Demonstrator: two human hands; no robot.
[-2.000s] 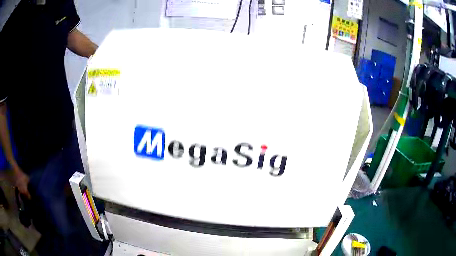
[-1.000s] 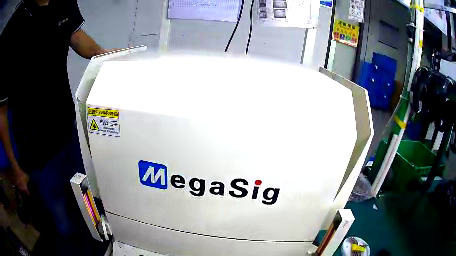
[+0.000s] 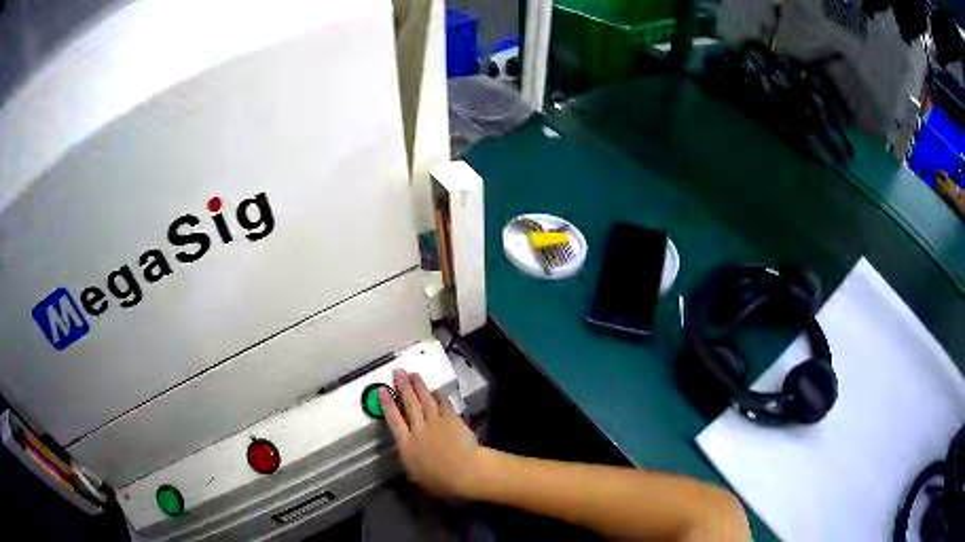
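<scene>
The white test chamber hood (image 3: 212, 138) with its MegaSig lettering is down. My right hand (image 3: 434, 436) is bare and empty, its fingers slightly apart, beside and partly over the right green button (image 3: 377, 400) on the front panel. Whether it presses the button cannot be told. The red button (image 3: 263, 455) and the left green button (image 3: 169, 501) are uncovered. My left hand is not in view.
On the green bench (image 3: 593, 180) are a white dish with yellow tape (image 3: 544, 246), a black smartphone (image 3: 630, 277), and black headphones (image 3: 809, 390) partly on a white sheet (image 3: 878, 349). More black items lie at the right edge. A light curtain post (image 3: 461, 249) stands at the chamber corner.
The view has swung right and down, bringing the button panel and bench items into sight. My right hand has come into view. The hood lowered between the earlier frames. The other person standing at left is out of view.
</scene>
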